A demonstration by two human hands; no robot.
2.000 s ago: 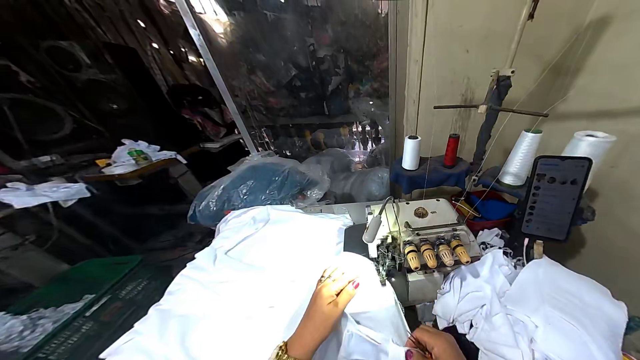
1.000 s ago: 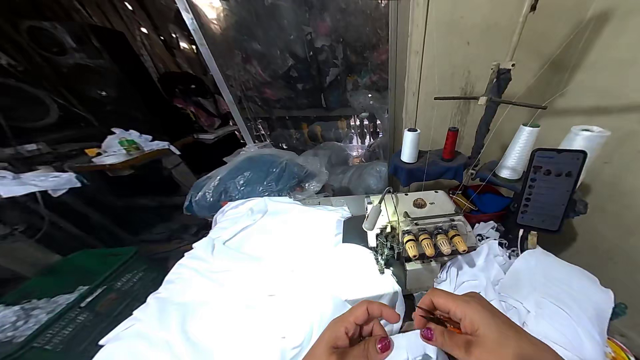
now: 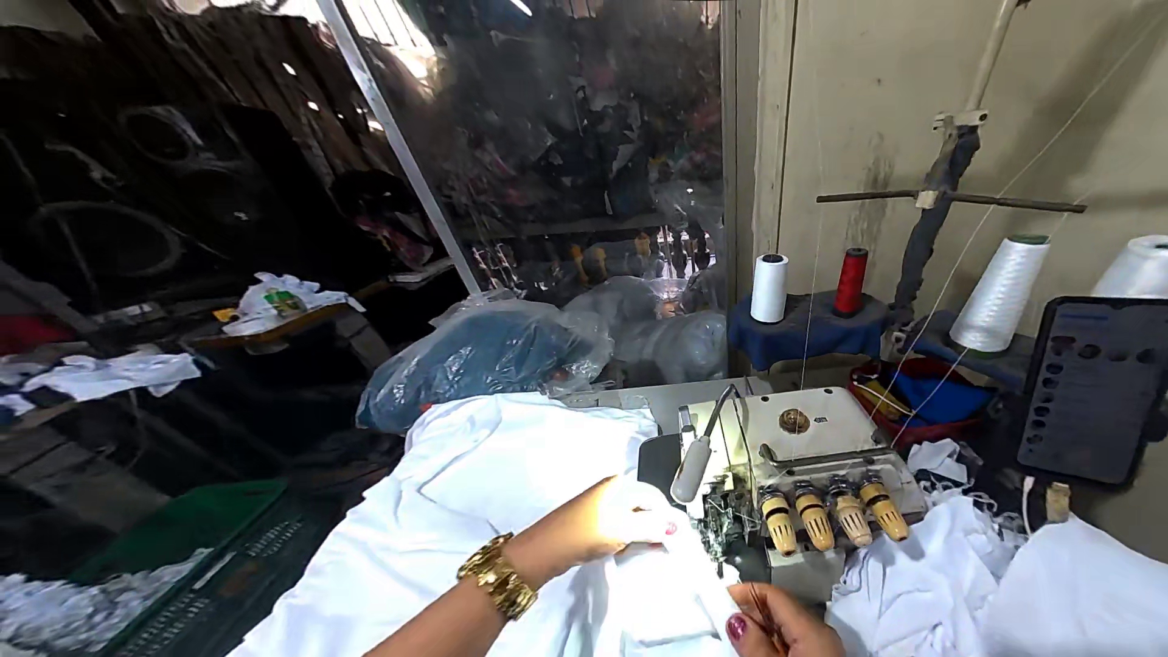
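My left hand [image 3: 630,520], with a gold bracelet at the wrist, holds white fabric [image 3: 671,589] just left of the needle area of an overlock sewing machine [image 3: 808,429]. Its fingers are brightly lit by the machine's lamp. At the lower right, my right hand [image 3: 785,625] pinches the near edge of that fabric between thumb and fingers. More white fabric [image 3: 493,474] spreads over the table to the left. Several tension dials [image 3: 815,516] line the machine's front. Whether the fabric lies under the presser foot cannot be told.
White cloth pieces [image 3: 1068,593] lie right of the machine, below a phone [image 3: 1095,392]. Thread cones [image 3: 1001,292] and a red spool [image 3: 850,283] stand behind. A plastic-wrapped bundle [image 3: 484,356] lies beyond the table; a green crate [image 3: 210,566] with white scraps stands at left.
One second ago both hands were close together at the near edge. My left hand has since moved forward to the fabric beside the machine's needle area; my right hand is lower, at the fabric's near edge.
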